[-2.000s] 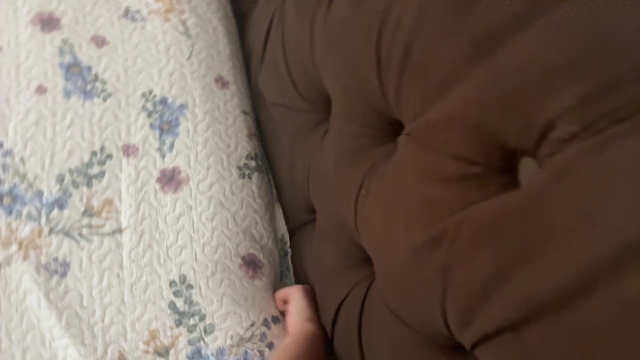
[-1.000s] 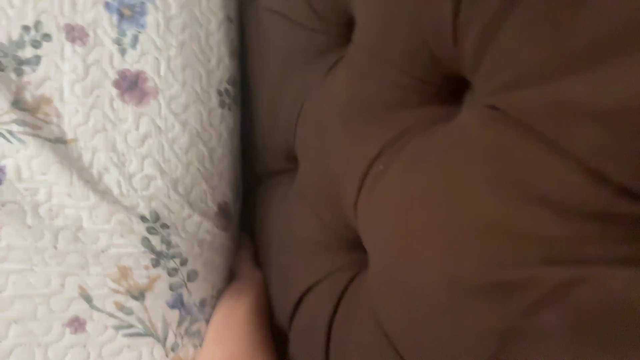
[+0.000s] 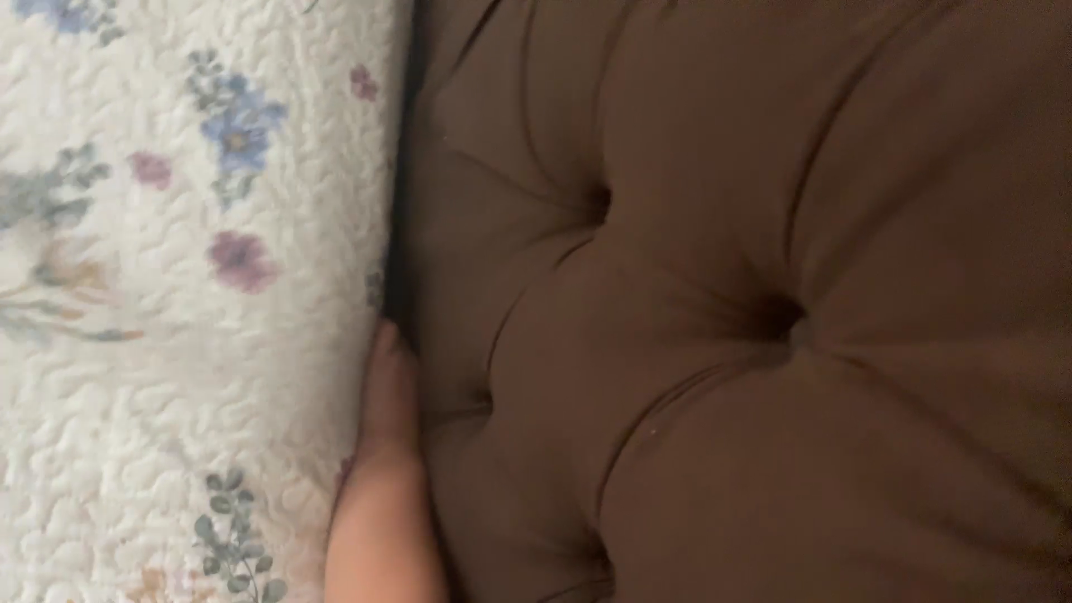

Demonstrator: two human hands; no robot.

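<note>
A white quilted coverlet [image 3: 293, 368] with blue, purple and orange flowers covers the left side of the view. Along its edge, what appears to be my right hand [image 3: 389, 469] reaches up from the bottom into the narrow dark gap beside brown tufted upholstery [image 3: 687, 251]. The hand lies against the coverlet's side, with the upholstery close on its right. Its fingers are mostly hidden in the gap, so whether they grip any fabric cannot be told. My left hand is out of view.
Deep button tufts and folds mark the brown upholstery, which fills the right side. The dark gap [image 3: 404, 193] between it and the coverlet runs on upward past the hand.
Two seconds ago a bent finger or thumb showed at the coverlet's edge; now the hand is deeper in the gap, reaching farther up along it. The view has shifted.
</note>
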